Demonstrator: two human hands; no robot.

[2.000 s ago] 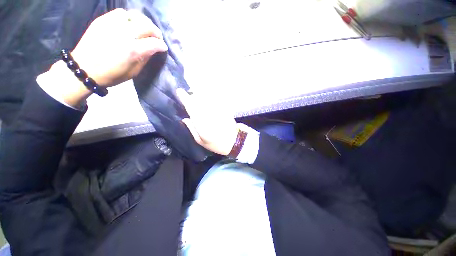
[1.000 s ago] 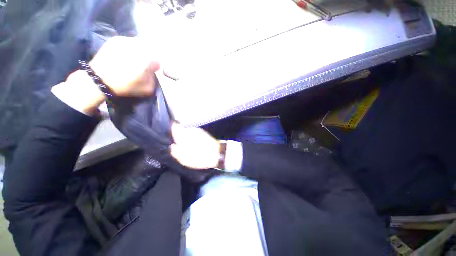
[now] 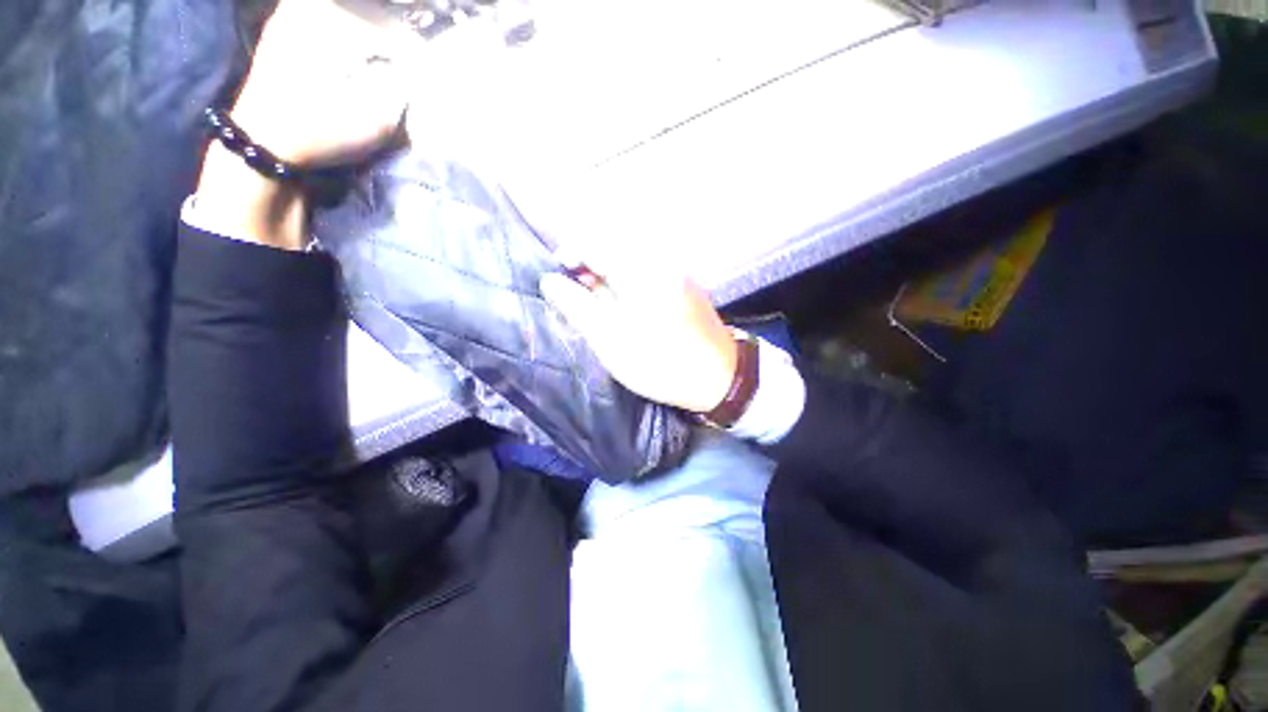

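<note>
A grey-blue shiny lining with stitched diagonal lines (image 3: 459, 271) lies across the front edge of the white machine bed (image 3: 821, 153) and hangs toward my lap. My left hand (image 3: 320, 91) is on its far end near small metal parts; its fingertips are washed out by glare. My right hand (image 3: 654, 334) grips the lining's right edge, with a small red spot at the fingertips. The lining's lower end is bunched and dark beside the right wrist. A large dark garment part (image 3: 98, 237) spreads at the left.
Small metal parts of the machine (image 3: 480, 17) show at the top, partly lost in glare. The bed has a grey ribbed front edge. A yellow item (image 3: 980, 278) lies below it at the right. Pale bars (image 3: 1182, 559) show at the lower right.
My left hand has moved up toward the metal parts. My right hand has shifted right and slightly up. The lining is now spread wider between them. The red-marked snips have left the view.
</note>
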